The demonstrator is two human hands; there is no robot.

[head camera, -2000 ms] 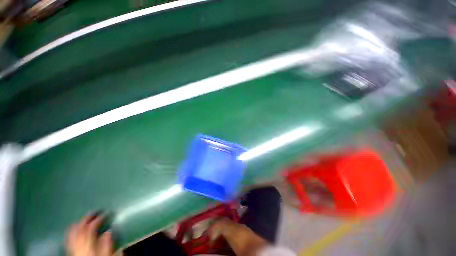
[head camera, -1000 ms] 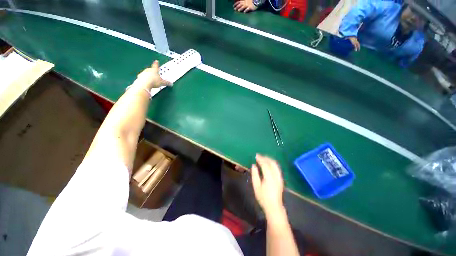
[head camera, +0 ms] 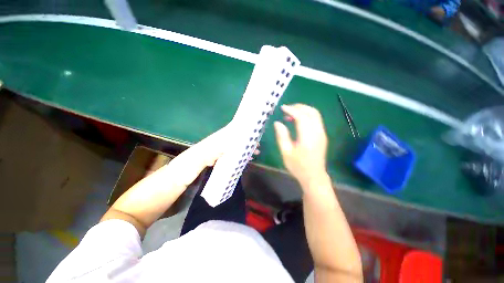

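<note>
A long white perforated strip point(head camera: 251, 124) with rows of dark holes slants from above my lap to over the green bench's white line. My left hand point(head camera: 225, 145) holds it from the left around its lower half; most of the fingers are hidden behind it. My right hand point(head camera: 303, 138) is just right of the strip, thumb and fingers apart. A small reddish spot shows at its fingertips; I cannot tell what it is.
Tweezers point(head camera: 348, 116) lie on the bench, left of a blue bin point(head camera: 393, 173). A clear plastic bag point(head camera: 486, 132) is at the right. An open brown carton point(head camera: 132, 172) is below the bench edge. A red stool point(head camera: 421, 267) is at lower right. Part of a person shows at top right.
My left hand has brought the perforated strip from the far left of the bench to in front of me. My right hand has moved up beside it. The view has shifted.
</note>
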